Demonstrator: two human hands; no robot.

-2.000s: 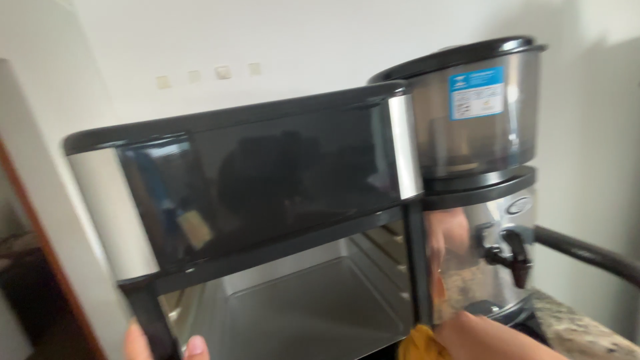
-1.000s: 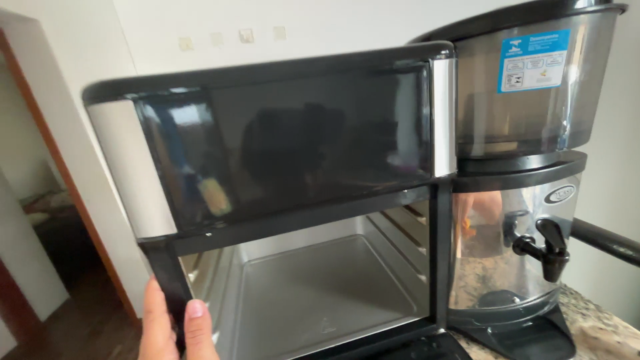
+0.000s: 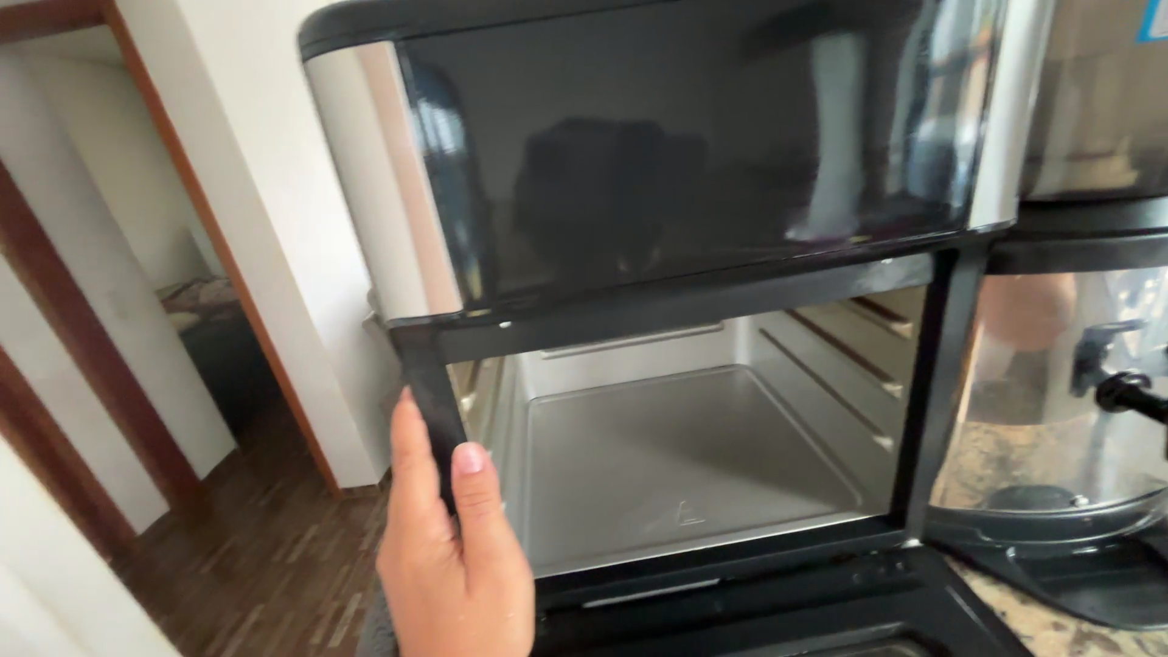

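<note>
My left hand (image 3: 456, 538) grips the black left front edge of an air fryer oven (image 3: 675, 164), its thumb by the opening and its fingers along the outer side. The oven door (image 3: 766, 602) is folded down, so the cavity shows. Inside, a flat grey metal tray (image 3: 675, 465) lies at the bottom, between side walls with rack rails (image 3: 830, 374). A glossy dark panel with silver side strips forms the upper front. My right hand is out of view.
Right of the oven stands a water dispenser (image 3: 1049, 401) with a black tap (image 3: 1131, 394) on a speckled stone countertop (image 3: 1013, 598). To the left are a white wall (image 3: 274, 201), a doorway with a wooden frame (image 3: 224, 255) and a dark wooden floor (image 3: 265, 547).
The hand and yellow cloth at the oven's lower right, seen two seconds ago, have gone from view. My left hand stays at the left edge. The view has moved closer and leftward.
</note>
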